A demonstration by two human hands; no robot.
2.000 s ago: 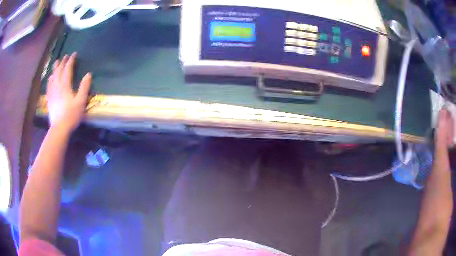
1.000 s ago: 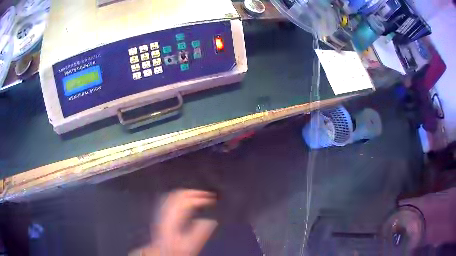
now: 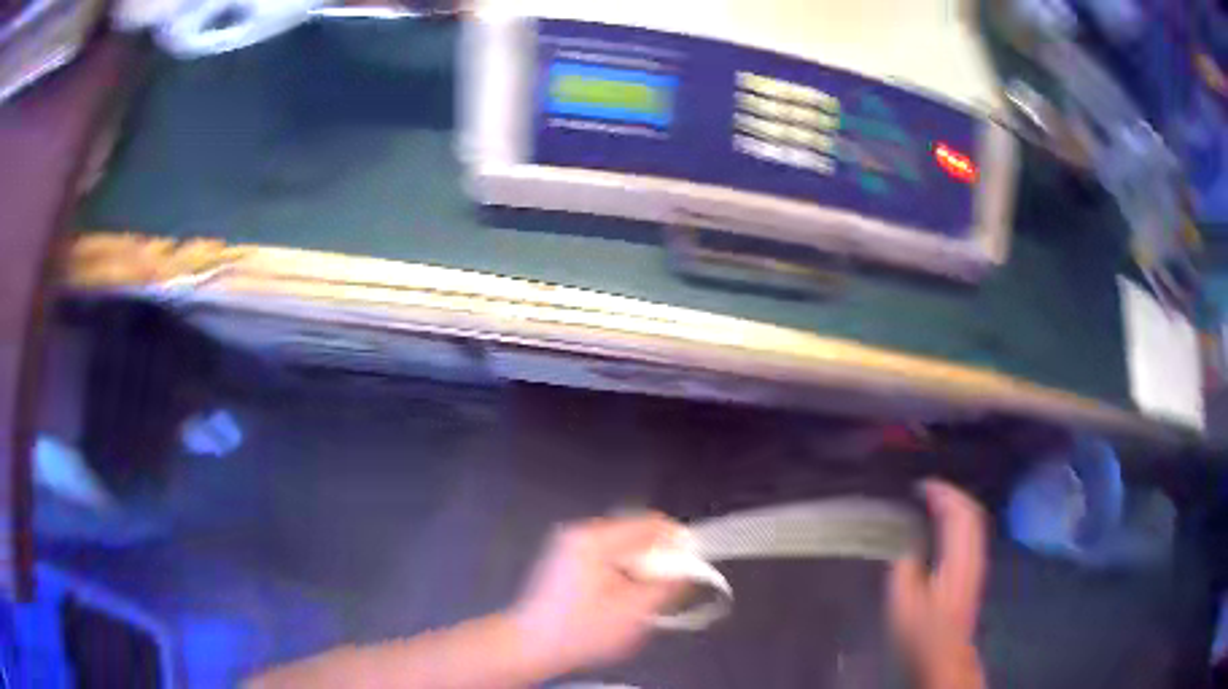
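My left hand (image 3: pixel 599 592) is closed on one end of a pale carrier tape (image 3: pixel 808 529), with a small loop of it hanging at the fingers. The tape runs across to my right hand (image 3: pixel 939 579), whose thumb and fingers are around its other end. Both hands are in front of the bench edge, below the parts counter (image 3: pixel 754 121). The counter is cream with a dark blue panel, a lit green-yellow display and a red light. The picture is blurred.
The green bench has a worn wooden edge (image 3: pixel 539 299). A white paper (image 3: pixel 1161 353) lies at its right end. A white reel (image 3: pixel 229 20) is at the back left. A blue plastic stool or bin (image 3: pixel 202 646) is at lower left, and a small blue basket (image 3: pixel 1064 498) at right.
The view has swung back left, so the counter shows further right. Both hands are now in view with the tape stretched between them; a second ago only one blurred hand showed.
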